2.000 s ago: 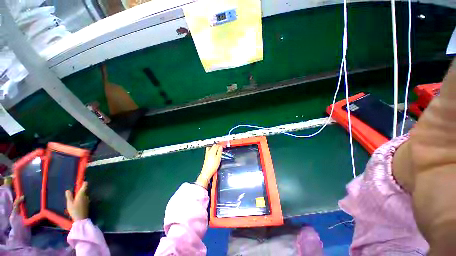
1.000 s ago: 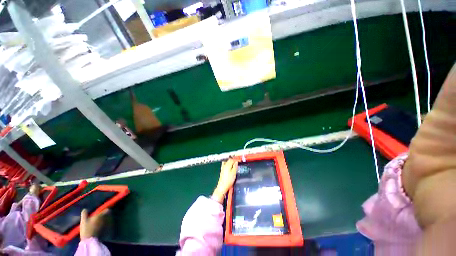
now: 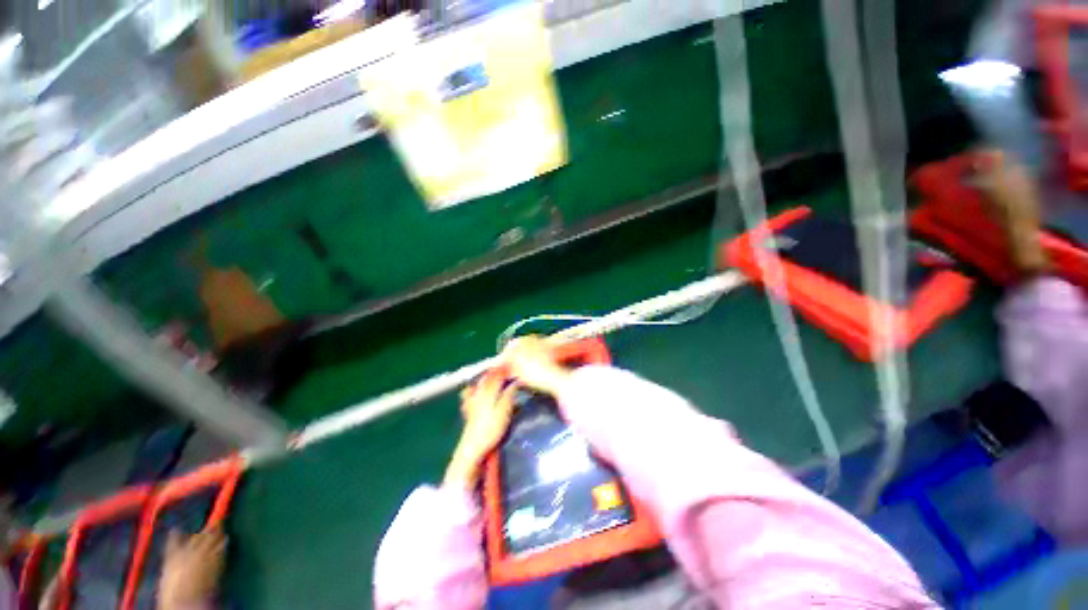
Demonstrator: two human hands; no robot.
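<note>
A tablet (image 3: 555, 483) with a dark glossy screen lies in an orange-red tray (image 3: 573, 555) in front of me. A small orange patch sits near its lower right screen corner. My left hand (image 3: 484, 411) is at the tray's upper left corner, fingers at the top edge. My right hand (image 3: 533, 361) reaches across to the same top edge, its fingers touching or close to my left. A thin white cord (image 3: 551, 318) runs to this edge; its end is hidden by my hands. Blur hides what the fingers grip.
Hanging white cords (image 3: 877, 215) drop at right. Another orange tray with a tablet (image 3: 829, 292) lies behind them. Another person's hand (image 3: 1014, 215) is at trays far right; a hand (image 3: 191, 568) holds trays at lower left. A yellow sheet (image 3: 483, 131) hangs above. A blue stool frame (image 3: 954, 512) stands lower right.
My right hand has come down from the right foreground to the tablet's top edge beside my left. The view has shifted, showing more on the right, including another person's arm.
</note>
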